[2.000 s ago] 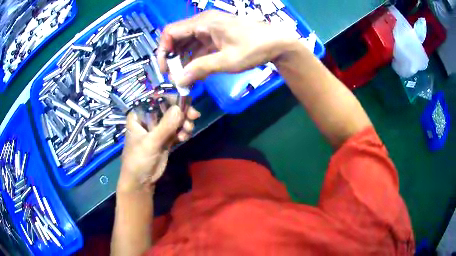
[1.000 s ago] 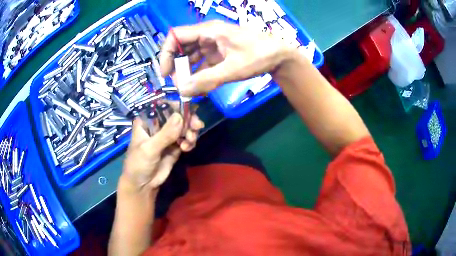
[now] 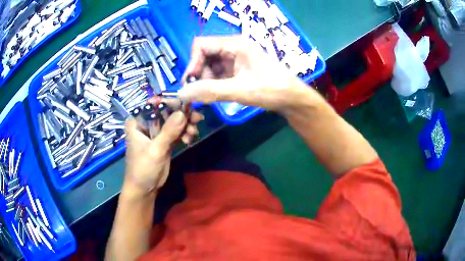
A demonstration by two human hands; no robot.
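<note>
My left hand (image 3: 155,140) holds several metal tubes (image 3: 151,116) in a bunch, their dark ends with pale centres facing up. My right hand (image 3: 229,71) is just above and right of it, thumb and fingertips pinched at a small dark-ended piece (image 3: 191,79); its body is mostly hidden by the fingers. The hands meet over the near right edge of the middle tray (image 3: 66,182), which is heaped with silver tubes. The right tray (image 3: 232,118), partly behind my right hand, holds white sleeved pieces.
A left tray (image 3: 65,239) holds scattered thin silver pieces. Another tray of white pieces (image 3: 35,38) lies at the far left. Beyond the bench edge are a red stool (image 3: 380,58), a white plastic bag (image 3: 408,63) and a small blue container (image 3: 427,153) of pale bits.
The white piece with a red wire, upright in my right fingertips a second ago, no longer shows. The right hand has lowered slightly, its fingers closer to the left hand's bunch.
</note>
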